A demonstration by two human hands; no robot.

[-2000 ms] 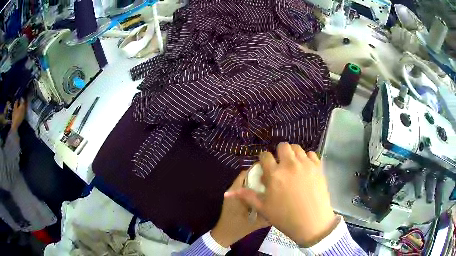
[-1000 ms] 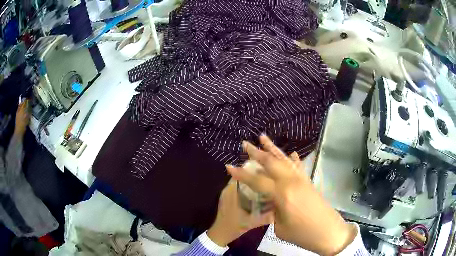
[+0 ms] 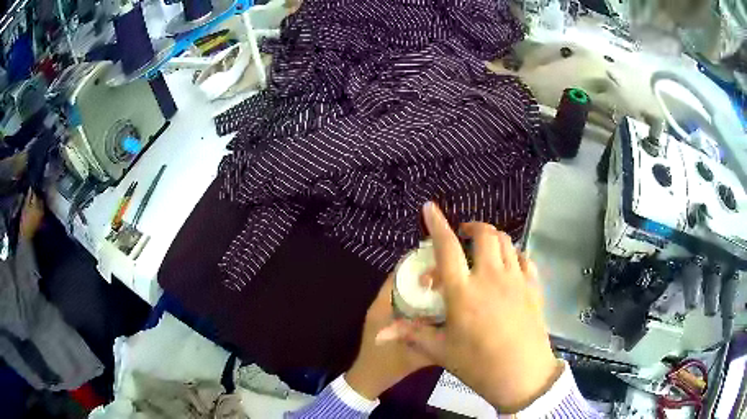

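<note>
A clear round glass jar with a pale lid (image 3: 418,281) is held between my two hands, over the front edge of the cloth. My left hand (image 3: 387,340) is around the jar from below and the left, partly hidden behind my right hand. My right hand (image 3: 491,323) is over the jar's top right, with its thumb and fingers at the lid. The lid sits on the jar; I cannot tell how tightly. Behind the jar lies the heap of dark pinstriped cloth (image 3: 377,139), on a plain dark cloth (image 3: 262,315).
The overlock machine (image 3: 655,192) stands at right, with a dark green-topped thread cone (image 3: 570,123) behind its left side. Red-handled scissors (image 3: 684,385) lie at lower right. A neighbouring sewing machine (image 3: 115,123) and small hand tools (image 3: 135,204) are at left. A person's hand (image 3: 31,214) shows at far left.
My right hand has gone from spread across the jar's top to its right side, so the lid shows more clearly. My left hand still holds the jar.
</note>
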